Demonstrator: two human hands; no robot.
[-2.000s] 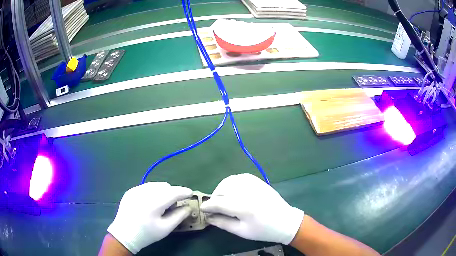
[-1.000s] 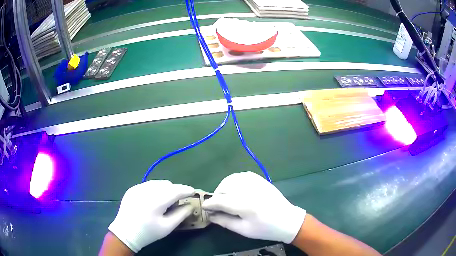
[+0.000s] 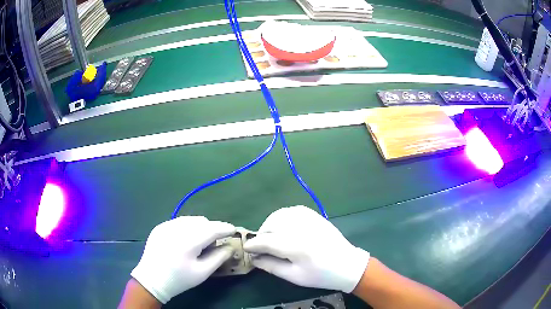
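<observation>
A grey metal base fixture lies on the green bench at the lower middle, mostly covered by my hands. My left hand, in a white knit glove, grips its left part. My right hand, gloved too, closes on its right part, with fingertips at the middle. Any small workpiece between the fingertips is hidden. Blue air tubing splits in a Y and runs down behind both hands. An open jig plate is cut off by the bottom edge.
Glowing UV lamps stand left and right. A tan film-wrapped pack lies by the right lamp, jig plates behind it. A white tray holds a red-and-white round item. A blue item stands left.
The jig plates behind the tan pack have moved left along the belt. The open jig plate at the bottom edge has shifted left. My hands have kept nearly the same pose on the fixture.
</observation>
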